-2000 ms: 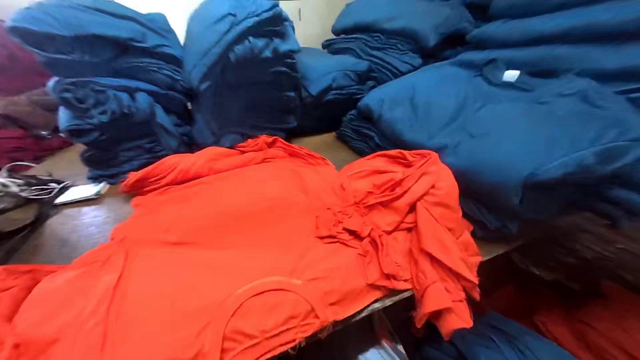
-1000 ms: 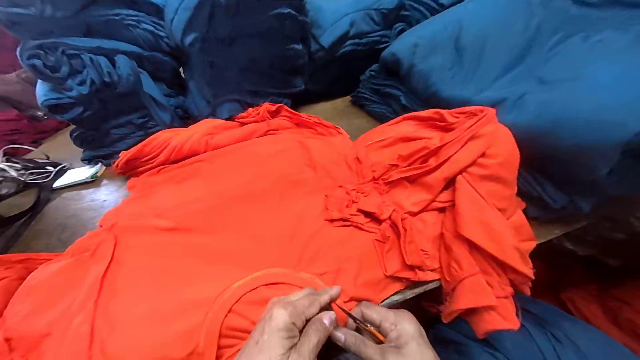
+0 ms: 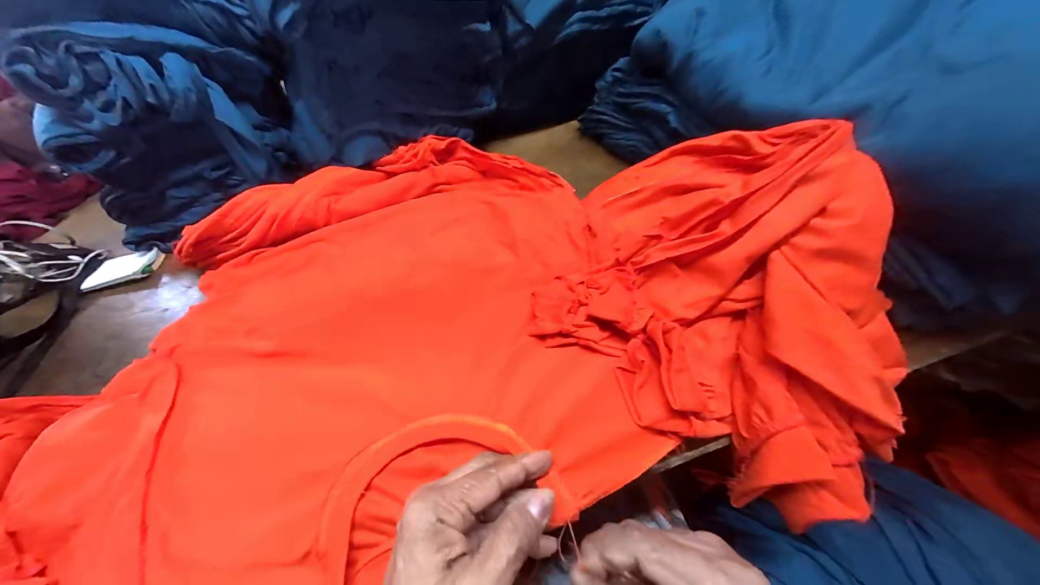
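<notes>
An orange-red knit garment [image 3: 366, 301] lies spread over the table, its round neckline band [image 3: 443, 428] toward me. My left hand [image 3: 475, 520] pinches the fabric at the right side of that neckline between thumb and fingers. Just right of it, beyond the garment's edge, my right hand [image 3: 662, 556] has its fingers curled, partly cut off by the bottom of the view. A thin loop of thread [image 3: 566, 540] shows between the two hands. Whatever the right fingers hold is hidden. The garment's bunched sleeve part [image 3: 780, 309] hangs over the table edge at the right.
Piles of dark blue folded garments [image 3: 390, 73] stand behind, with a larger blue pile [image 3: 877, 89] at the right. White cables [image 3: 49, 264] and a small white item [image 3: 122, 270] lie on the wooden table [image 3: 122, 325] at the left. Blue cloth [image 3: 902, 536] lies below the table edge.
Both hands came into view after the oldest frame. A second ago the right hand held a small orange-handled tool near the left fingers; now it is lower, and the tool cannot be seen.
</notes>
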